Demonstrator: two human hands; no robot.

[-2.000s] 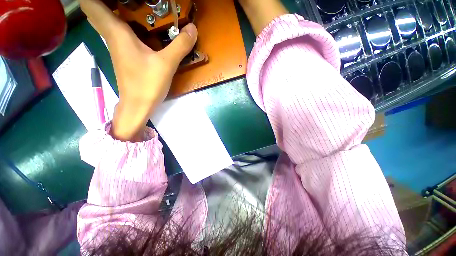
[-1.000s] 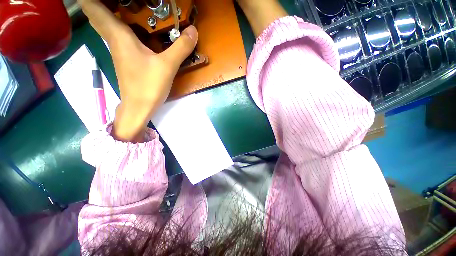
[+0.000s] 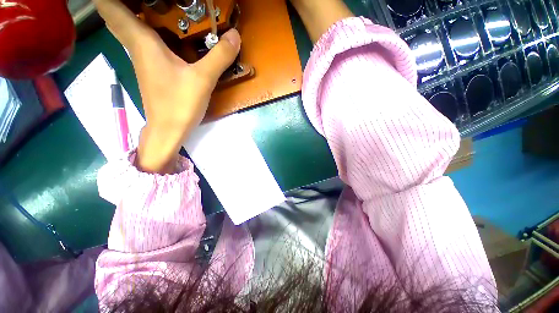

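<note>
The orange test fixture (image 3: 269, 55) stands at the top centre, cut off by the frame's top edge, with metal bolts and a dark clamp area. My left hand (image 3: 174, 82) lies at the fixture's left side, its thumb tip beside the white-tipped metal pin. Its other fingers run past the top edge, so what they touch is hidden. My right hand is outside the frame; only the wrist and forearm show right of the fixture, above a pink striped sleeve. A clear blister tray (image 3: 450, 67) with black discs lies at the upper right.
A white paper slip (image 3: 236, 171) lies at the bench edge. A pink-and-white marker pen (image 3: 121, 119) lies on another white paper (image 3: 92, 92) left of my hand. A large red rounded object (image 3: 34, 36) fills the top left corner. Blue floor and brown boxes show at lower right.
The red object at top left shifts slightly to the right and then back left. My hands and the fixture have not visibly moved.
</note>
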